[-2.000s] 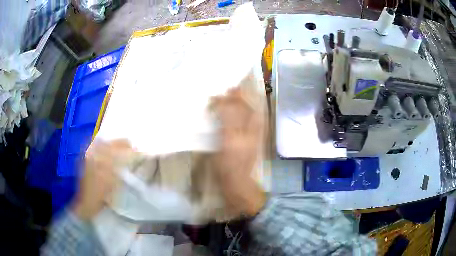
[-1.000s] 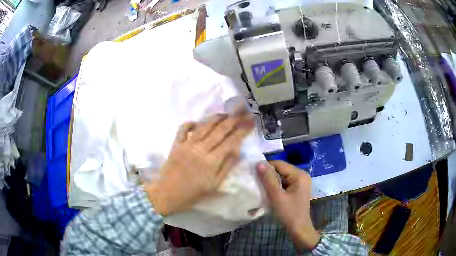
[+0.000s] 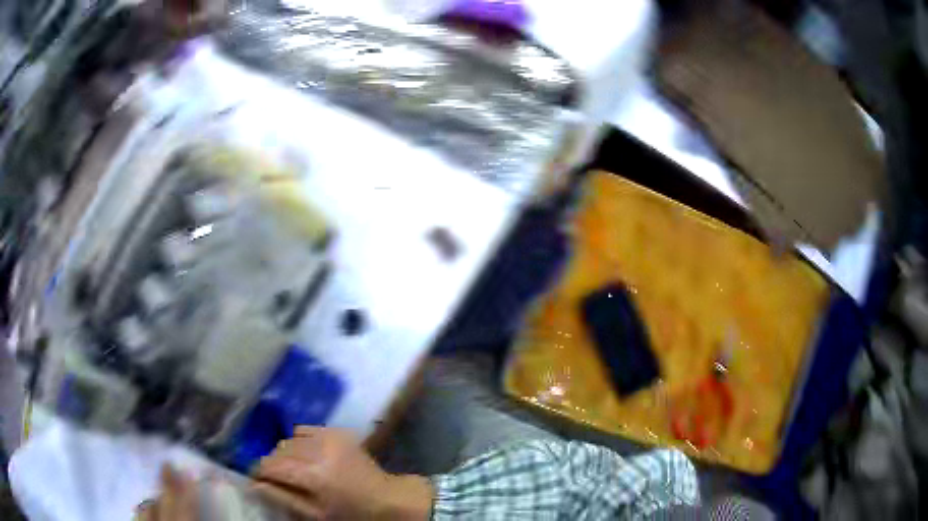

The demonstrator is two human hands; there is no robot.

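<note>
The view is blurred. White cloth [image 3: 76, 478] lies at the bottom left, below the overlock machine [image 3: 239, 351]. My right hand [image 3: 326, 473] is at the bottom, beside the blue plate [image 3: 310, 385], fingers bent and pointing left over the edge of pale cloth; whether they grip it is unclear. My left hand [image 3: 175, 497] is small, blurred and cut off by the bottom edge, beside the cloth; its grip cannot be made out.
A yellow-orange stool top [image 3: 682, 295] at the right carries a dark strip [image 3: 621, 341] and red-handled snips, perhaps [image 3: 702, 412]. Brown cut pieces [image 3: 773, 132] lie beyond it. A purple thing [image 3: 488, 14] is at the top. The white machine table [image 3: 392, 204] has a diagonal edge.
The view has swung right, so the machine now shows at the left and the stool fully. My hands, earlier spread over and beside the white cloth, are now low in the picture, the left mostly cut off.
</note>
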